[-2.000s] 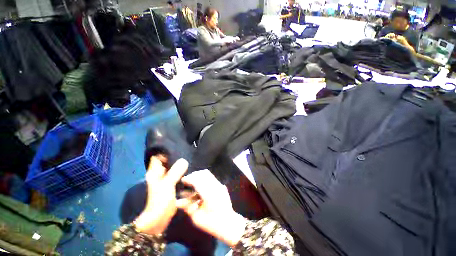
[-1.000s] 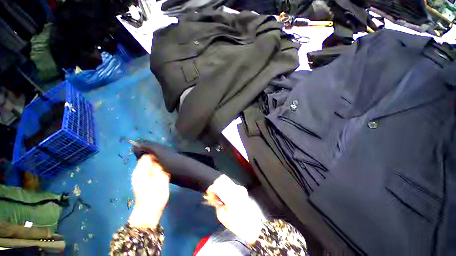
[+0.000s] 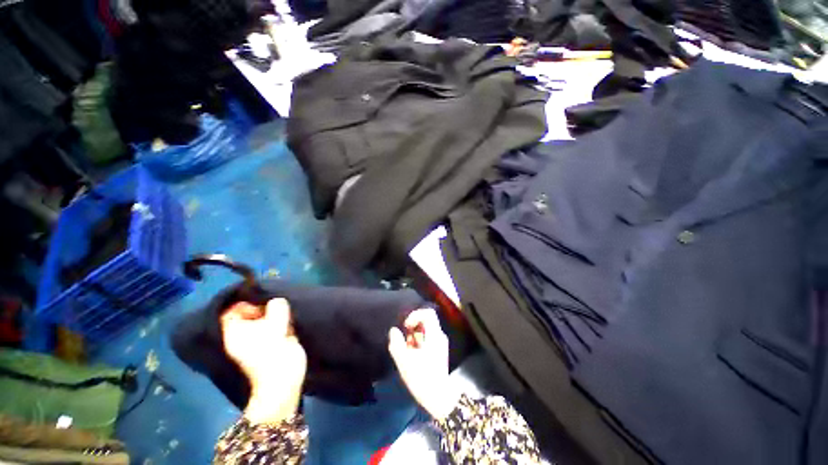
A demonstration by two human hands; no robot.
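Note:
A dark navy garment (image 3: 340, 331) is held up over the floor in front of me, folded or bunched. A black hanger hook (image 3: 216, 263) sticks out at its upper left. My left hand (image 3: 263, 354) is closed on the garment near the hook. My right hand (image 3: 424, 354) is at the garment's right part with its fingers bent and pinched together; a small reddish thing shows between them, too blurred to name. Both sleeves are floral.
Dark navy jackets (image 3: 672, 300) lie stacked on the white-topped table (image 3: 436, 263) at right. A brownish-black jacket (image 3: 399, 136) hangs over its edge. A blue crate (image 3: 145, 263), a blue plastic bag (image 3: 195, 150) and a green bundle (image 3: 64, 395) are at left.
The garment has come up and spread wider between my hands, and the hanger hook now shows clearly. My view has tilted down since the oldest frame.

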